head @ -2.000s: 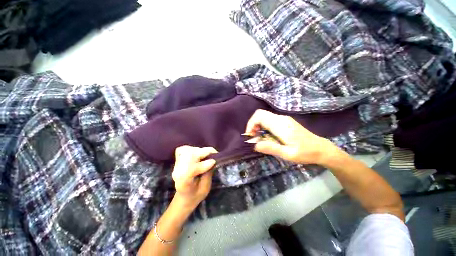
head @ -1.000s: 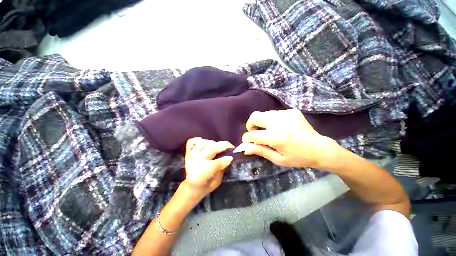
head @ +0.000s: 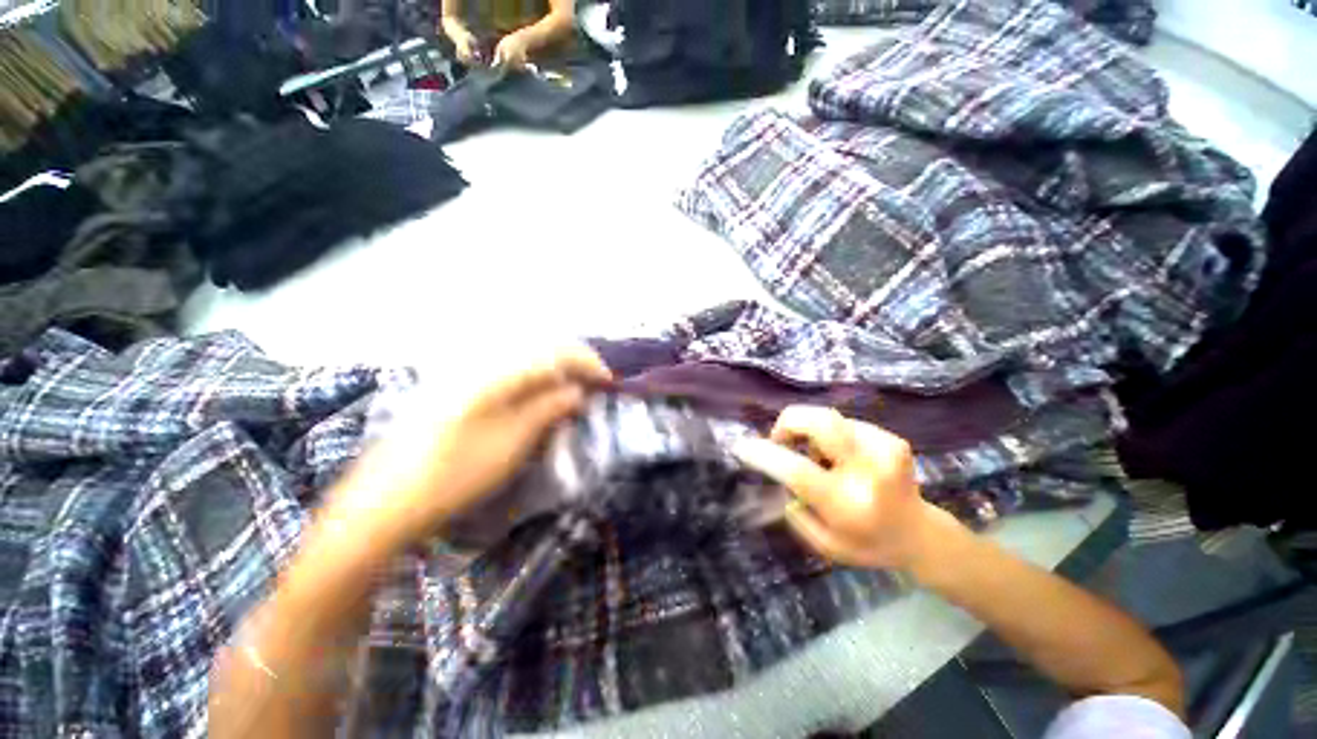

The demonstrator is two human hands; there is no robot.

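A fuzzy plaid coat (head: 607,635) in grey, blue and white lies in front of me, its front edge lifted and blurred. Part of its dark purple lining (head: 924,412) shows behind that edge. My left hand (head: 484,440) is blurred and lies over the lifted edge at the left; its fingertips reach the lining, and its grip is unclear. My right hand (head: 849,484) is curled, with thumb and fingers pinching the plaid edge at the right. No tool can be made out in it.
The white table (head: 506,246) runs behind the coat. Heaped plaid coats (head: 953,217) lie at the back right, more plaid (head: 188,505) at left. Dark garments (head: 311,188) lie at the back left. Another person's hands (head: 513,44) are over grey cloth across the table.
The view has tilted up. The plaid front edge has been lifted over much of the lining. My left hand has moved up and forward; my right hand has shifted slightly right and down.
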